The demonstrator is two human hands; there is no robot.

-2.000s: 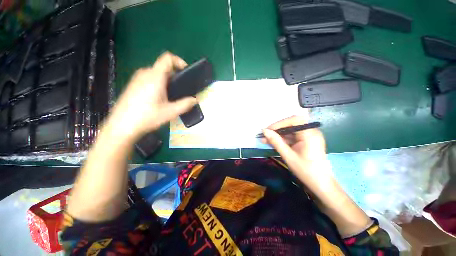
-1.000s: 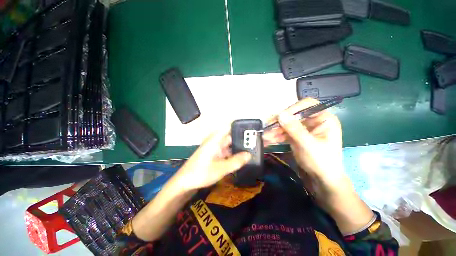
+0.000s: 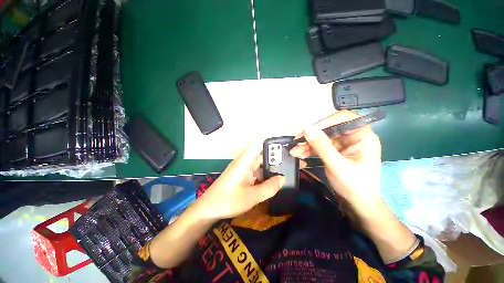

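My left hand [image 3: 235, 185] holds a black phone case [image 3: 288, 172] upright at the bench edge, its thumb across the back. The case's camera cutout area [image 3: 274, 154], pale with small openings, faces up near its top end. My right hand [image 3: 348, 157] holds black tweezers [image 3: 353, 124] like a pen. Their tip is at the case's top right corner, beside the cutout area; whether it touches is too small to tell. The white paper sheet [image 3: 248, 110] lies just beyond the hands.
One loose case [image 3: 200, 103] lies partly on the paper, another [image 3: 150, 145] left of it. A tall stack of blister trays [image 3: 50, 94] stands left. Several cases [image 3: 368, 92] lie at the right. Below the edge are a spare tray [image 3: 119, 226], red stool [image 3: 41, 249] and blue stool [image 3: 179, 193].
My left hand has left the loose cases and brought one case to the bench edge. My right hand has raised the tweezers to it. Since the middle frame both hands have barely moved.
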